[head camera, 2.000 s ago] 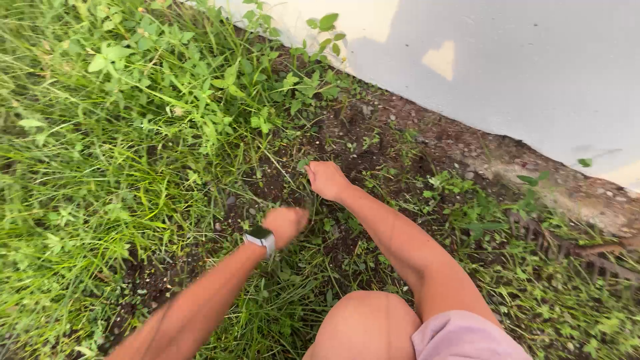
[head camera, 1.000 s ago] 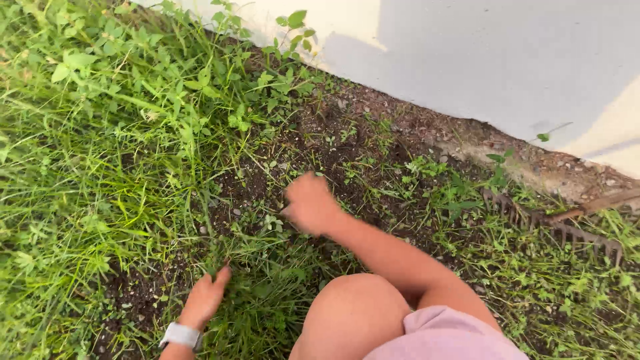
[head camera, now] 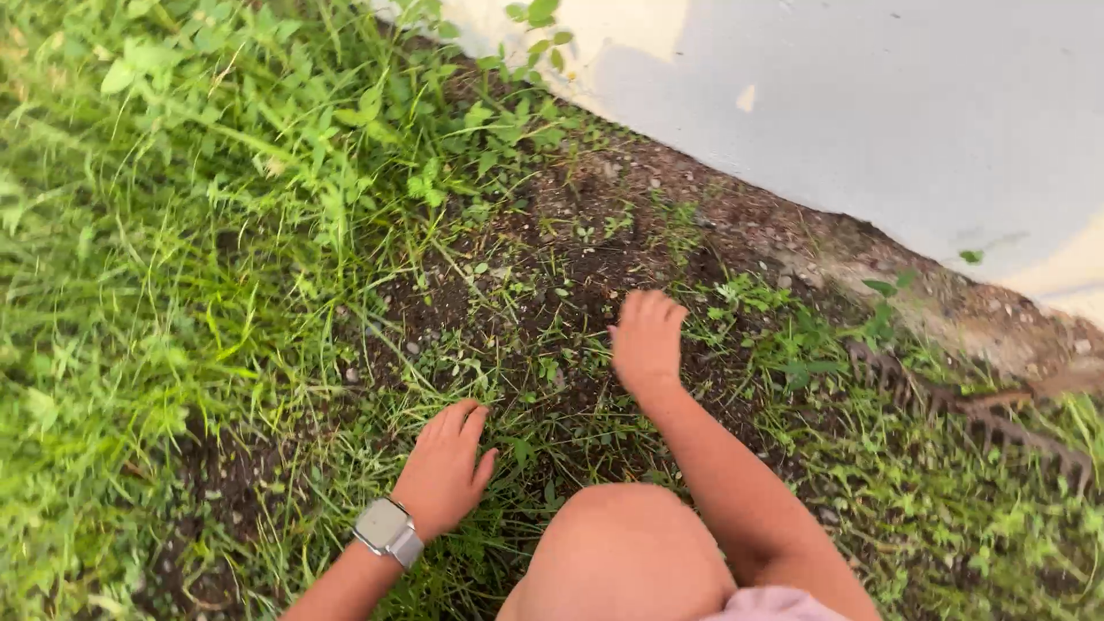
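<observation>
My left hand (head camera: 447, 466), with a smartwatch (head camera: 385, 528) on its wrist, is low over cut or loose grass (head camera: 552, 431), its fingers apart and nothing seen in it. To its right and farther forward, my right hand (head camera: 649, 341) is over dark soil (head camera: 595, 259) dotted with small weeds. Its fingers point down toward the ground, and their tips are partly out of sight, so whether it holds anything does not show. My bare knee (head camera: 625, 552) is between my two arms.
Tall grass and leafy weeds (head camera: 259, 216) fill the left side. A pale wall (head camera: 845, 112) rises at the upper right, with a gravelly strip (head camera: 776, 233) along its base. At the right, a rusty metal rake head (head camera: 975, 405) lies on the grass.
My left hand has come forward and to the right, closer to the middle, since one second ago. My right hand has moved to the right, toward the wall side.
</observation>
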